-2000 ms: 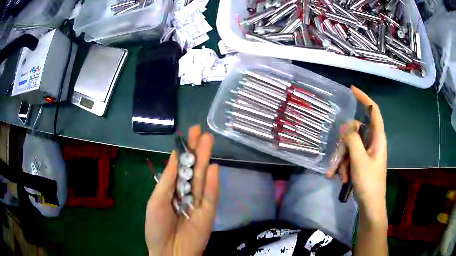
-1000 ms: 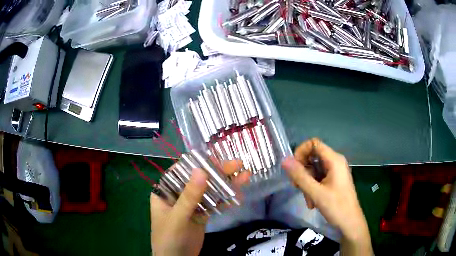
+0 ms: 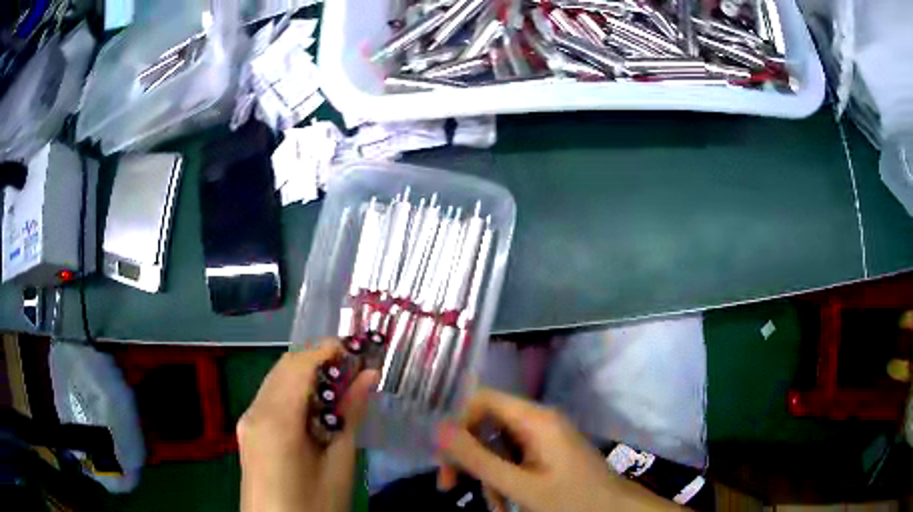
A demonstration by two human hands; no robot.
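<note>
My left hand (image 3: pixel 300 425) holds a bunch of metal tubes (image 3: pixel 330 394), their black round ends with pale centres facing up, over the near left corner of the packing box. The clear packing box (image 3: pixel 507 215) holds silver tubes (image 3: pixel 410 250) in two rows with red wires between them. My right hand (image 3: pixel 521 450) is blurred at the box's near right corner, its fingers curled around a dark thing, perhaps tweezers (image 3: pixel 498 440). Whether its fingertips touch the box is hard to tell.
A large white bin (image 3: pixel 561 98) heaped with tubes stands behind. Paper slips (image 3: pixel 300 160), a black phone (image 3: pixel 240 220), a silver scale (image 3: pixel 143 215), a grey-white box (image 3: pixel 45 215) and a clear parts box (image 3: pixel 150 75) are at left. Plastic bags (image 3: pixel 871 60) lie at right.
The packing box has turned more upright in view and shifted left. My left hand has turned the bunch from lying sideways to end-up. My right hand has moved left and down.
</note>
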